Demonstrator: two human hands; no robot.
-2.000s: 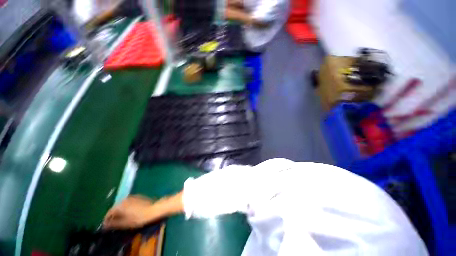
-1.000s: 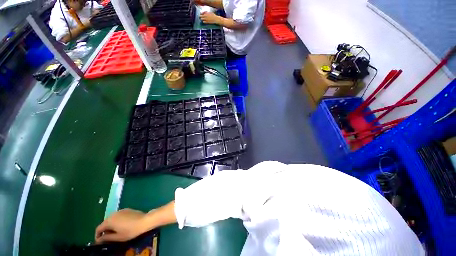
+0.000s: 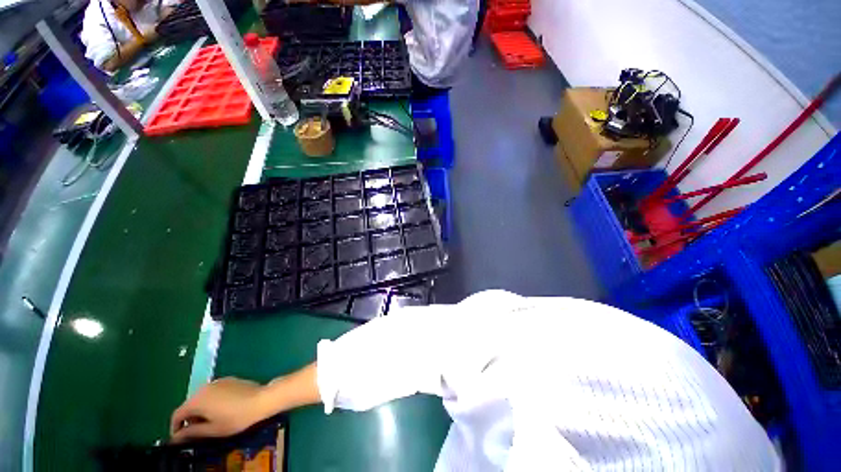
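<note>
My right hand [image 3: 221, 408] is at the lower left, its fingers bent down at the edge of a dark fixture [image 3: 203, 455] that is mostly cut off by the bottom of the picture. An orange insert [image 3: 256, 460] shows at the fixture's right side. Whether the fingers hold anything is hidden. A large black blister tray [image 3: 332, 241] with square pockets lies on the green bench beyond my forearm, with another black tray [image 3: 369, 304] partly under it. My left hand is not in view.
A cardboard-coloured round tub [image 3: 314, 138], a clear bottle [image 3: 269, 85] and a red tray [image 3: 205, 90] stand farther along the bench. Other workers in white [image 3: 441, 39] sit beyond. Blue crate [image 3: 604, 235] and cardboard box [image 3: 590, 138] are on the floor at right.
The view has steadied and shifted slightly. The blur of the earliest frame is gone. My right hand stays at the fixture and appears slightly farther left and higher than one second ago.
</note>
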